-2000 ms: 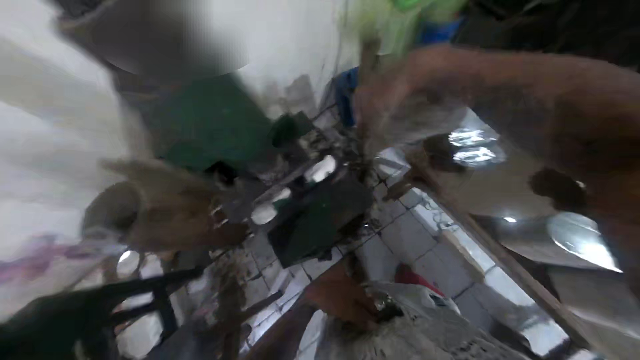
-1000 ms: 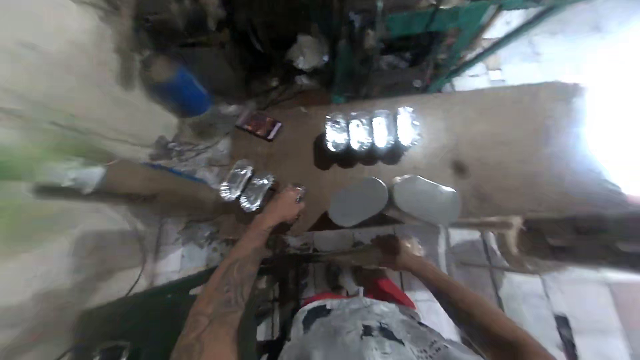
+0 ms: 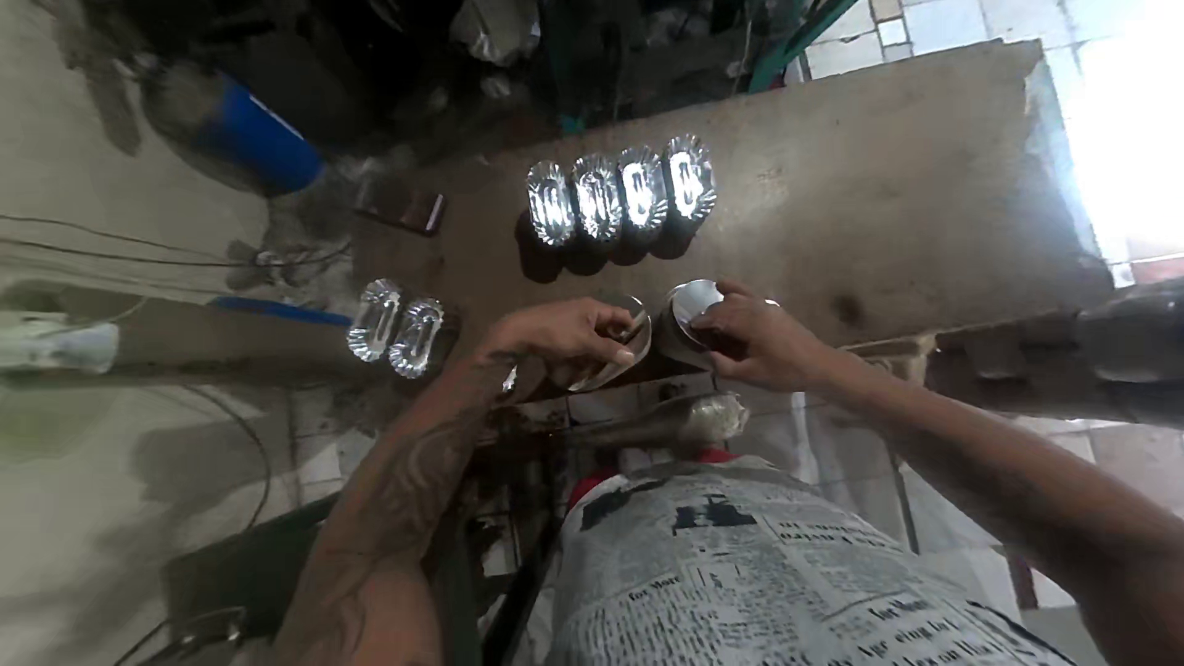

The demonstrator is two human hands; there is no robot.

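Over the near edge of a brown workbench [image 3: 888,203], my left hand [image 3: 578,342] pinches a small thin piece at a round metal piece [image 3: 638,356], whose rim shows beyond the fingers. Beside it my right hand [image 3: 754,338] has its fingers on the rim of a pale round metal piece [image 3: 694,301]. What lies under both palms is hidden. Several shiny fluted metal molds [image 3: 597,196] stand in a row behind my hands. Two more fluted metal molds [image 3: 373,320] lie side by side to the left of my left hand.
A phone-like flat object [image 3: 435,213] lies at the bench's back left. Beyond it is a blue cylindrical container [image 3: 264,139]. A long blue strip [image 3: 282,310] and thin cables are at left. Below the bench edge, a clear plastic-wrapped object [image 3: 717,418] is near my body.
My right hand has moved up from below the bench edge to the right round piece. My left hand has moved right, from beside the two left molds to the left round piece.
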